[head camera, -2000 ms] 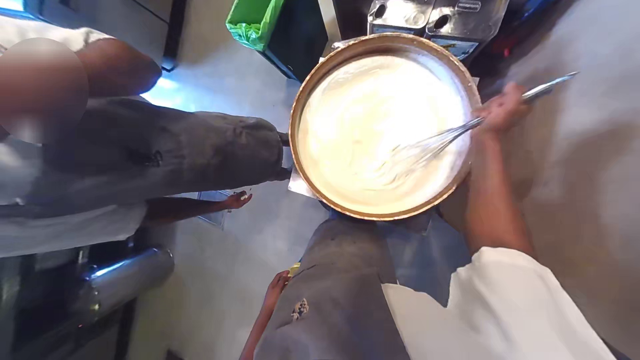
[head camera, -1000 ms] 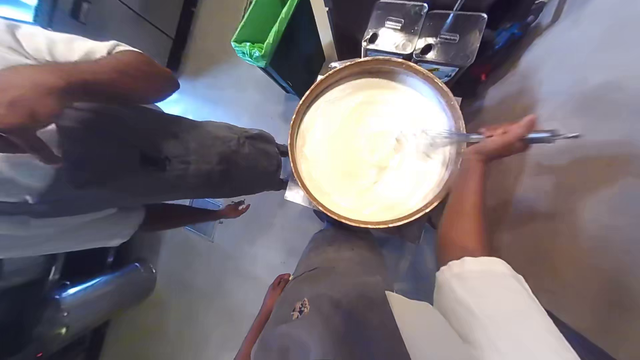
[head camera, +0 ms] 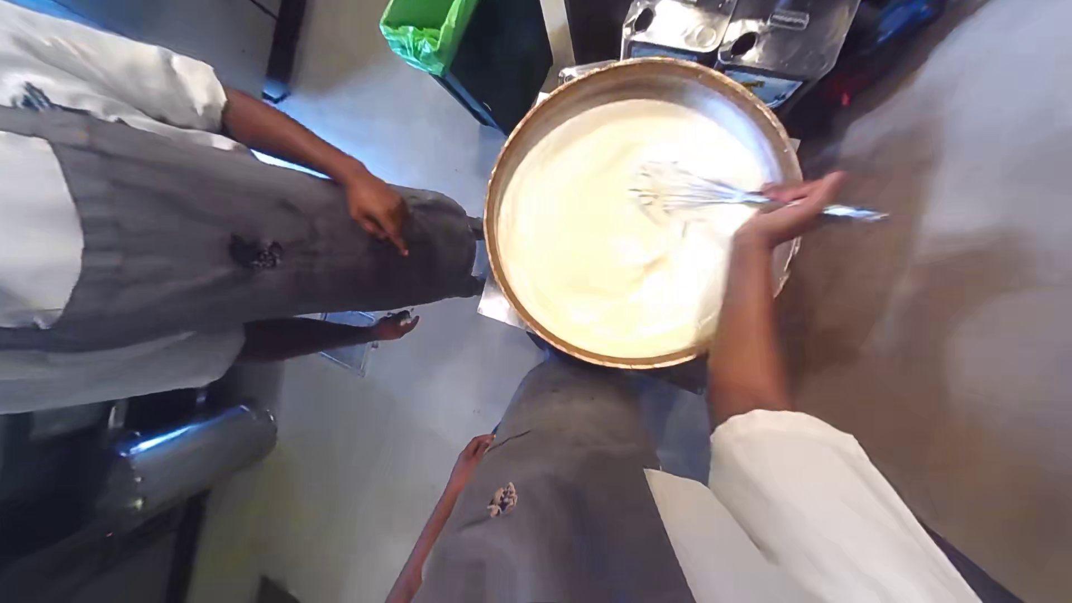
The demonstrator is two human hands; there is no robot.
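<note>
A wide round pan with a brown rim [head camera: 512, 295] holds a pale creamy mixture [head camera: 578, 243]. Around the handle of a wire whisk [head camera: 695, 191] my right hand [head camera: 791, 209] is closed, above the pan's right side; the whisk's wires dip into the mixture. My left hand [head camera: 476, 448] hangs low beside my dark apron [head camera: 569, 502], its fingers partly hidden at the apron's edge, so I cannot tell whether it holds anything.
A co-worker in a dark apron [head camera: 184, 243] stands at the left, one hand pointing downward. Behind the pan are a bin with a green liner [head camera: 423, 38] and metal containers [head camera: 783, 38]. A shiny cylinder [head camera: 197, 452] lies lower left.
My right hand and the whisk have shifted about over the pan, with the whisk's angle changing. The co-worker's upper arm in view has moved from near the body out towards the pan.
</note>
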